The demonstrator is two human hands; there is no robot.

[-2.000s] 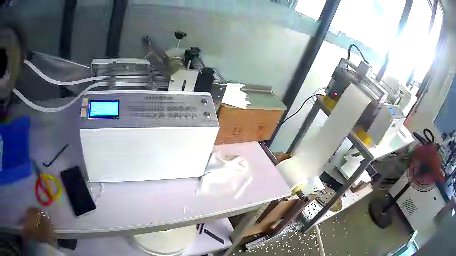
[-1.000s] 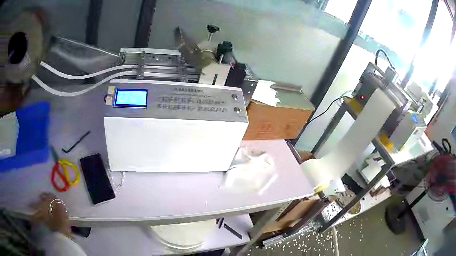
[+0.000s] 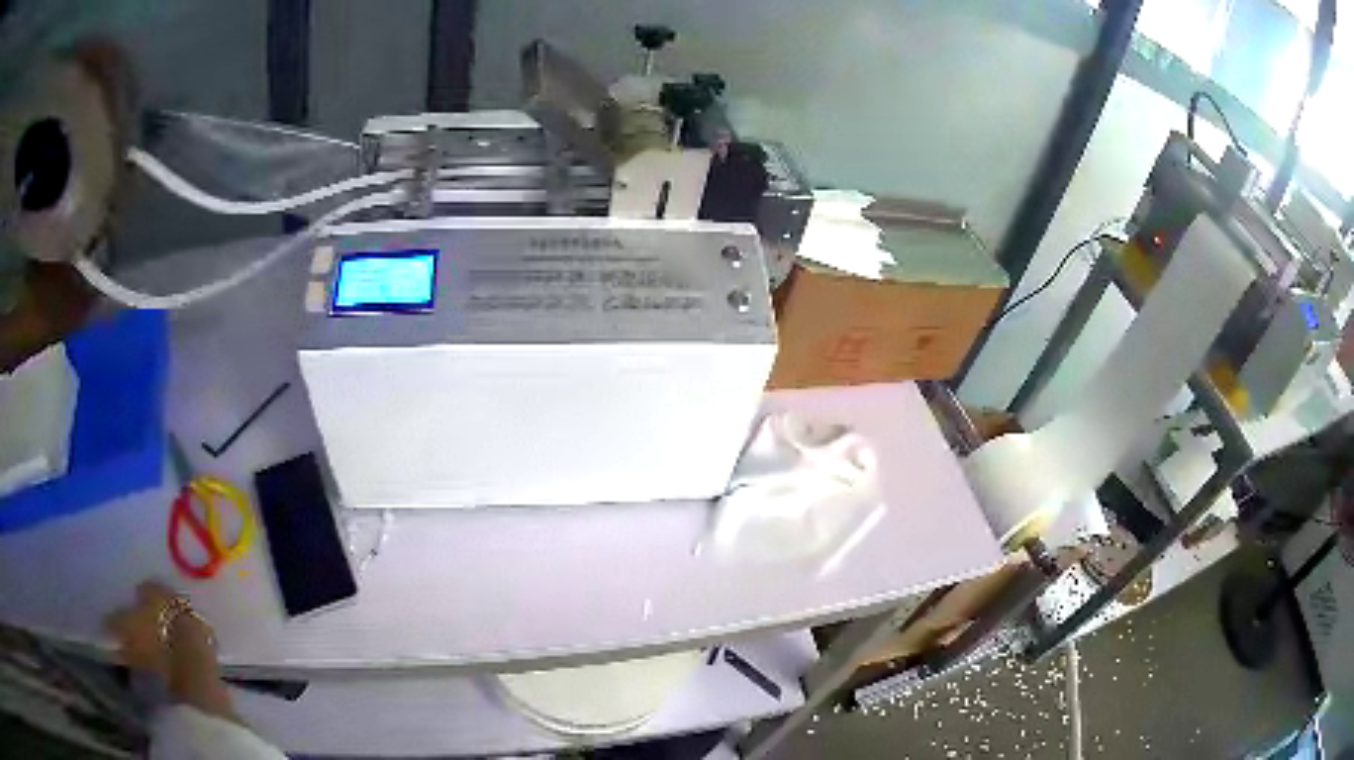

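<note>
My right hand (image 3: 156,636), blurred and small, is at the bench's front edge at lower left, with a band at the wrist. No held thing shows, and its finger shape is unclear. My left hand is out of view. Scissors or snips with red and yellow handles (image 3: 211,529) lie just beyond the hand. A black phone (image 3: 305,535) lies right of them, and a black hex key (image 3: 247,420) behind. A blue tray (image 3: 122,408) at the left edge holds a white bundle (image 3: 33,420). The white cutting machine (image 3: 535,423) stands upright with its blue screen lit.
A tan reel (image 3: 92,178) feeds two white bands to the cutter. A cardboard box (image 3: 876,327) with jagged white sheets stands behind right. A crumpled white cloth or bag (image 3: 802,483) lies right of the cutter. A rack (image 3: 1151,512) with another machine and a fan stand at right.
The view has shifted, so the cutter, box and rack sit further right in the picture. My right hand stays near the bench edge below the scissors. The tray now shows its white bundle.
</note>
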